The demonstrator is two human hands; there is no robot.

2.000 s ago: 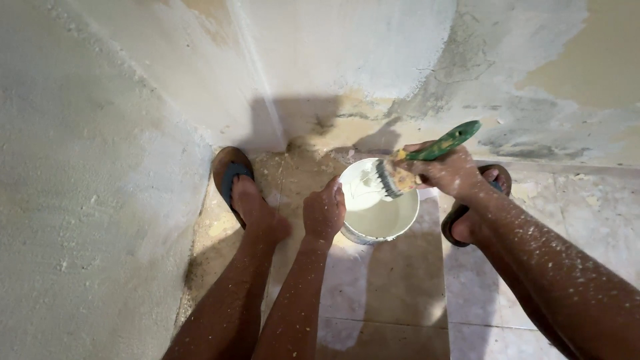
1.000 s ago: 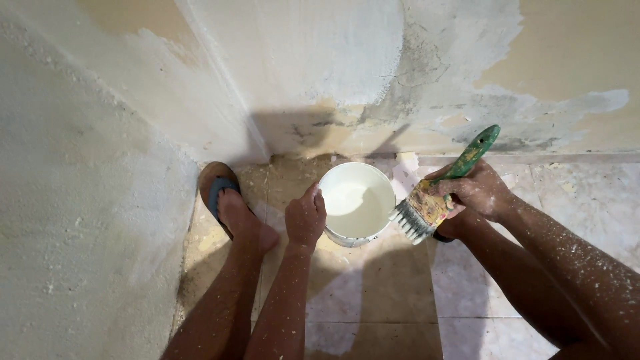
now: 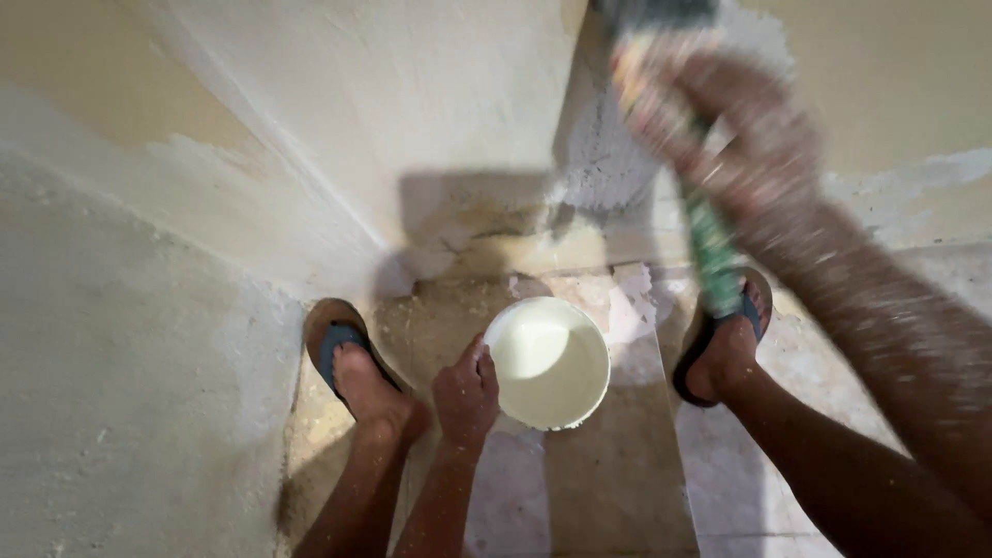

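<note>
A round white bucket [image 3: 549,364] of pale, creamy paint stands on the tiled floor between my feet. My left hand [image 3: 467,391] grips its left rim. Up at the top right, blurred by motion, my right hand [image 3: 736,132] is closed around a wide paintbrush [image 3: 711,248] with a green, paint-stained handle. The handle's end points down over my right foot, and the dark bristles reach the top edge of the view, near the wall. Whether they touch the wall cannot be told. Pale specks cover my right forearm.
A patchy wall [image 3: 465,93] in cream and whitish tones rises ahead, with a rough grey wall [image 3: 139,372] at the left. My feet, in flip-flops [image 3: 337,341], stand on either side of the bucket. Paint spots mark the floor tiles [image 3: 612,480].
My right hand has lifted the brush from the bucket, where it was two seconds ago, past its right side and up toward the wall. My left hand has stayed at the bucket's rim.
</note>
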